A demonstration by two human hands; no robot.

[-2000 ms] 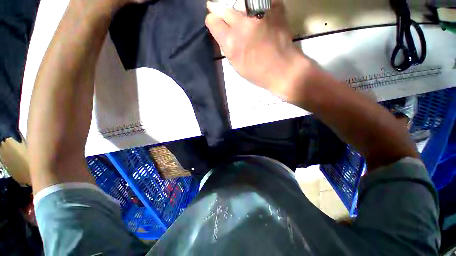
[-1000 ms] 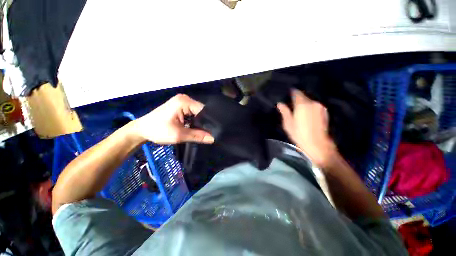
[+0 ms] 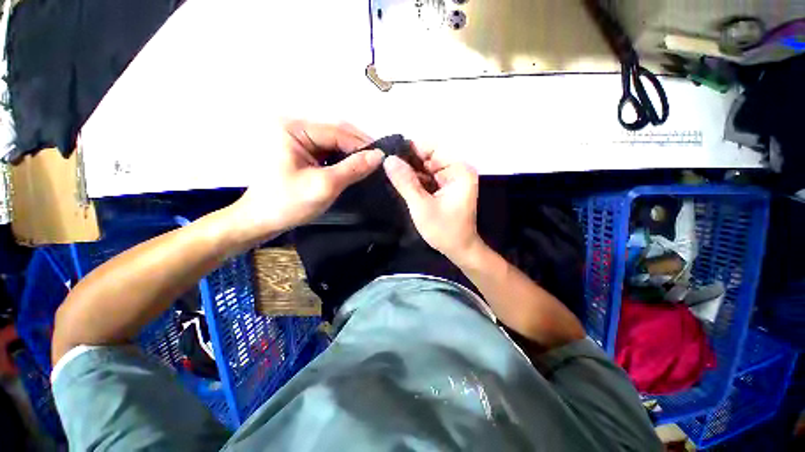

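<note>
A black fabric panel [image 3: 366,238] hangs from my hands over the table's front edge and onto my lap. My left hand [image 3: 304,181] pinches its top edge between thumb and fingers. My right hand [image 3: 441,199] pinches the same edge just to the right, the two thumbs nearly touching. A small dark fold of the cloth sticks up between the fingertips, above the white table's front strip. The lower part of the cloth merges with dark material under the table.
Black-handled scissors [image 3: 643,99] lie on the white table [image 3: 212,115] at right, beside the pale machine bed [image 3: 521,40]. A black fabric stack [image 3: 75,71] lies on cardboard [image 3: 55,199] at left. Blue baskets [image 3: 746,265] stand below on both sides; the right one holds red cloth [image 3: 662,346].
The cloth went from the machine area down to the lap, then up to the table edge. Both hands have come together on its top edge. The view has shifted.
</note>
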